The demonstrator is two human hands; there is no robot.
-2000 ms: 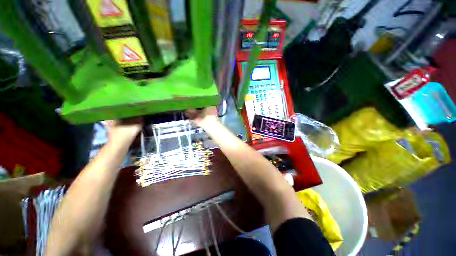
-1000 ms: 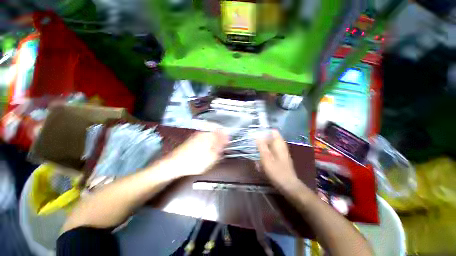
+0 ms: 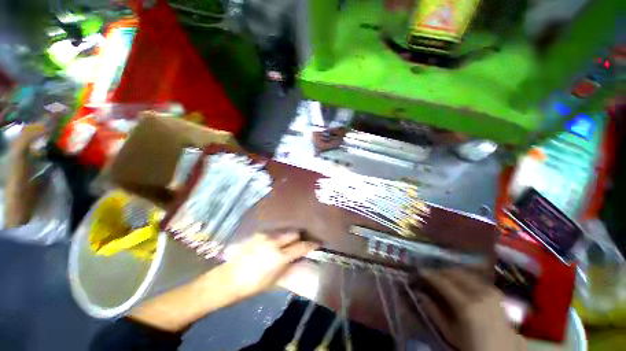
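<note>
A narrow loading bar with several thin cables hanging from it lies at the board's front edge. My left hand has its fingertips on the bar's left end. My right hand is blurred at the bar's right end; its grip cannot be made out. A second silver bar with small teeth and no cables on it lies just behind. A row of pale cables with gold tips lies further back on the brown board, before the steel plate.
The green press block stands at the back. A fanned cable bundle, an open cardboard box and a white bin with yellow liner are at left. A phone lies on the red housing at right. Another person's arm shows far left.
My hands have come back from under the press, past the cable row, to the front loading bar. A toothed bar now lies behind it. The view has swung left.
</note>
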